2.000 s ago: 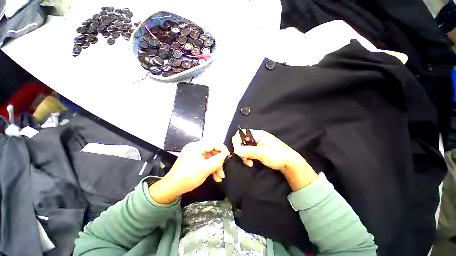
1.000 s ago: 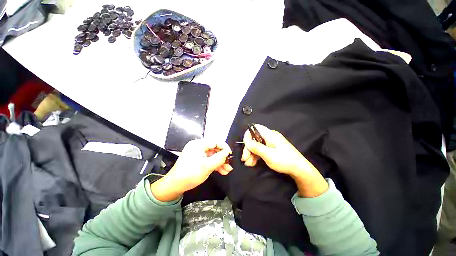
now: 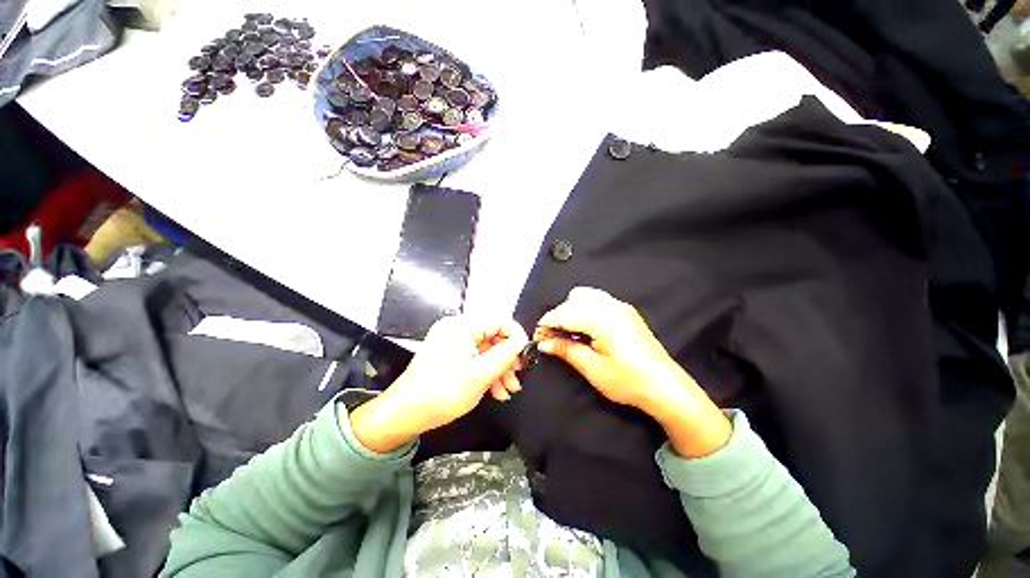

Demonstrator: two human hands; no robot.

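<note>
The black garment (image 3: 700,260) lies over the table and lap at the right. Two dark buttons (image 3: 561,250) sit in a line along its front edge above my hands. My left hand (image 3: 469,361) pinches a small dark button (image 3: 529,355) at the front edge. My right hand (image 3: 599,348) has its fingertips closed at the same button, touching or nearly touching my left fingertips. A dark slim tool (image 3: 574,335) shows partly in my right hand, mostly covered by the fingers. I cannot make out a needle or thread.
A blue-rimmed tub (image 3: 424,171) of dark buttons stands on the white table (image 3: 282,215), with loose buttons (image 3: 243,59) left of it. A black phone (image 3: 434,260) lies between tub and garment. Dark grey garments (image 3: 249,395) are at the left; more black cloth (image 3: 791,34) is behind.
My right hand was apart from my left a second ago with a thin needle showing; its fingertips are now back at the button. The dark tool is more covered. My left hand stays at the edge.
</note>
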